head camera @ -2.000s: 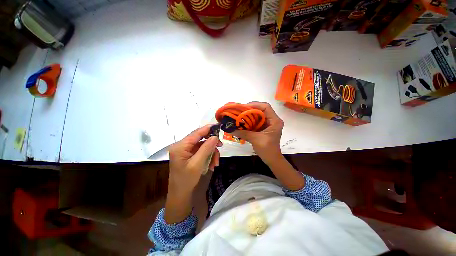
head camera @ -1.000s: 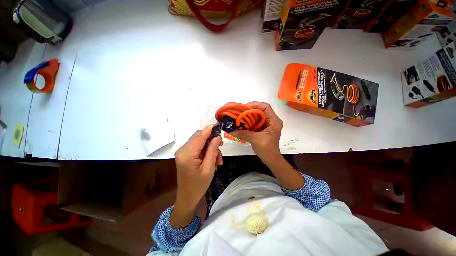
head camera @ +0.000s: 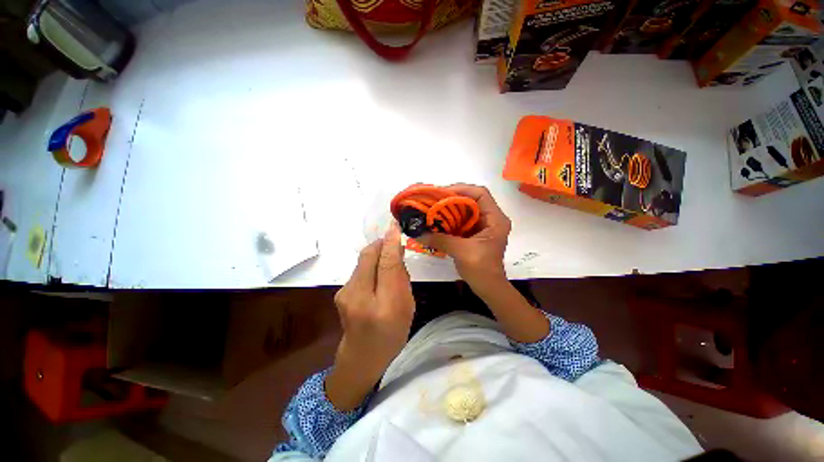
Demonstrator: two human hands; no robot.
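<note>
The bright orange coiled cord is held above the table near its front edge. My right hand grips the coil from its right side. A black end fitting sits at the coil's left side. My left hand is at the fitting, thumb and forefinger together at its lower left; the fingertips touch or nearly touch it, and whether something small is between them is hidden. A small orange and white card shows under the coil. A clear, thin film seems to lie just left of the coil.
A printed carton lies on the white table to the right. Upright cartons stand at the back right, another carton at far right. A red and gold bag is at the back, a tape dispenser and metal vessel at left.
My left hand has turned and moved slightly right, its fingertips now close against the coil's black fitting. The black piece earlier seen between its fingers no longer shows. My right hand keeps its hold.
</note>
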